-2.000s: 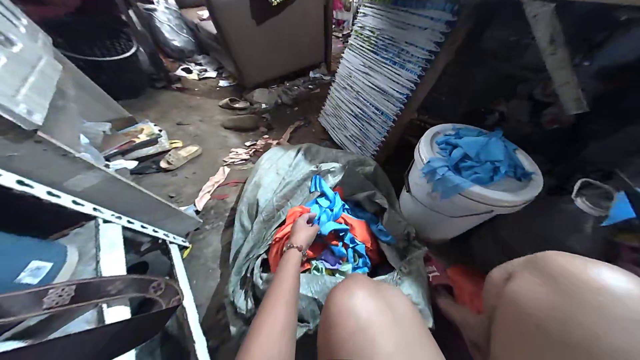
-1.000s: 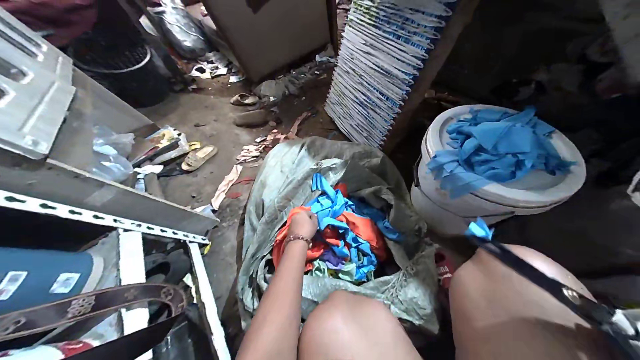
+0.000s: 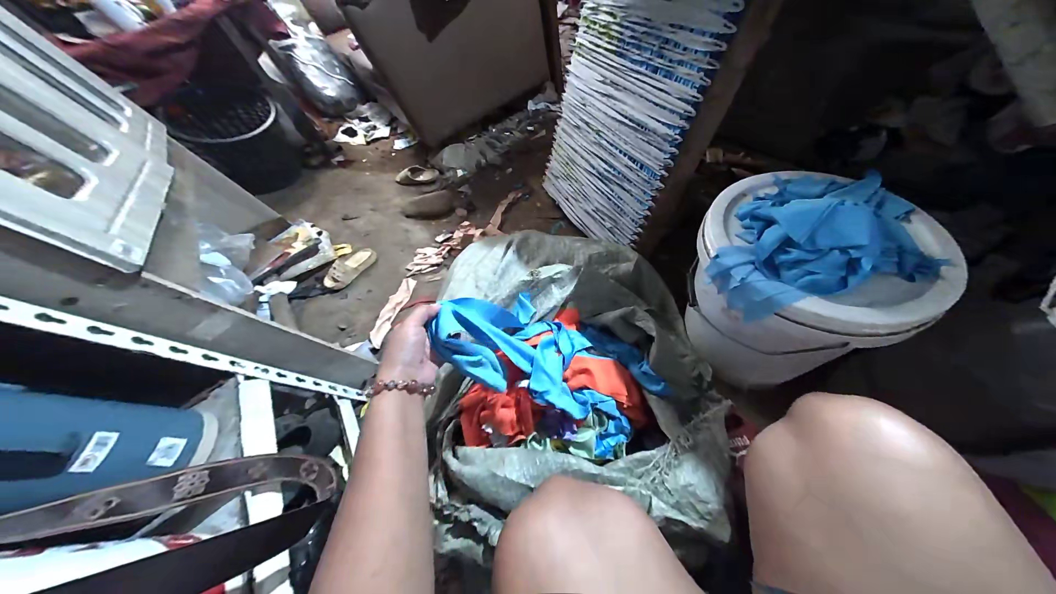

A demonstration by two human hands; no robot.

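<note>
My left hand (image 3: 412, 346), with a beaded bracelet at the wrist, grips a strip of bright blue cloth (image 3: 483, 330) at the left rim of an open woven plastic sack (image 3: 544, 256). The strip trails from my fingers onto the heap inside the sack. Orange cloth scraps (image 3: 503, 417) lie in that heap with more blue pieces and a few green and purple bits. To the right, a pile of blue cloth pieces (image 3: 817, 235) rests on the lid of a white plastic bucket (image 3: 759, 346). My right hand is out of view.
A metal rack with a perforated edge (image 3: 165, 346) stands at the left, holding a blue container (image 3: 91, 445). A patterned strap (image 3: 190, 487) crosses the lower left. Behind the sack leans a stack of white and blue folded material (image 3: 635, 107). Slippers (image 3: 351, 268) and scraps lie on the floor.
My left hand has moved left from the middle of the heap to the sack's rim, drawing blue cloth along. A dark strap-like object with a blue tip, over my right knee one second ago, is gone.
</note>
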